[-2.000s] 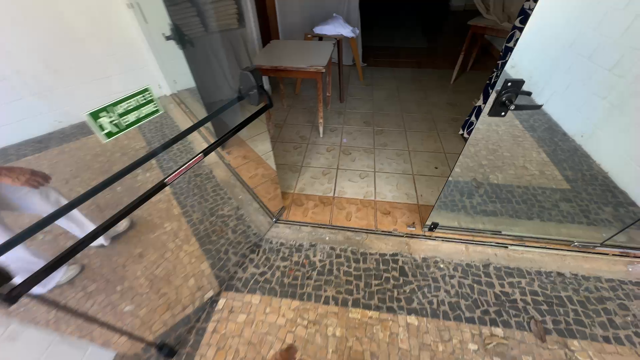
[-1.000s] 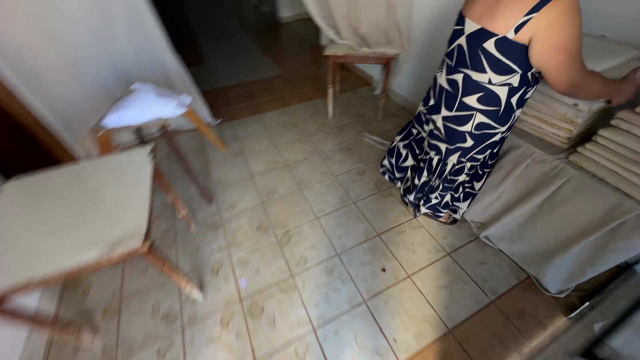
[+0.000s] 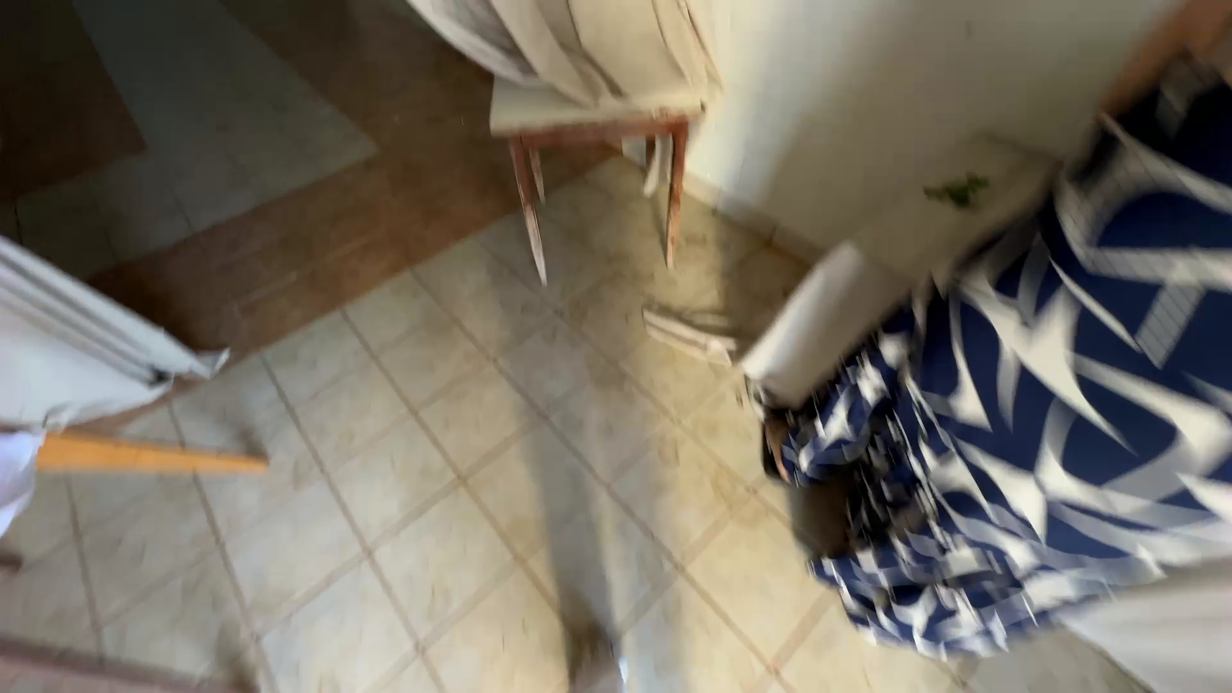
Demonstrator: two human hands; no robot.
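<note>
Neither my left hand nor my right hand shows in the head view, so what they hold cannot be seen. The view looks down on a tiled floor [image 3: 452,481] and is blurred. Near the top middle stands a wooden chair or stool [image 3: 597,125] with a pale seat, and beige cloth [image 3: 616,48] hangs over it. A pale flat object [image 3: 688,334] lies on the floor beyond the chair's front legs.
At the right, close by, is a person in a long blue and white patterned dress [image 3: 1039,385]. A wooden leg [image 3: 154,454] juts in at the left, beside white cloth [image 3: 67,337]. A pale wall [image 3: 866,77] stands behind. Brown flooring [image 3: 337,221] lies at the upper left.
The view has moved from outside the glass doors into the room. The person in the patterned dress and the cloth-draped chair now appear larger and nearer. The square table has left the view almost entirely.
</note>
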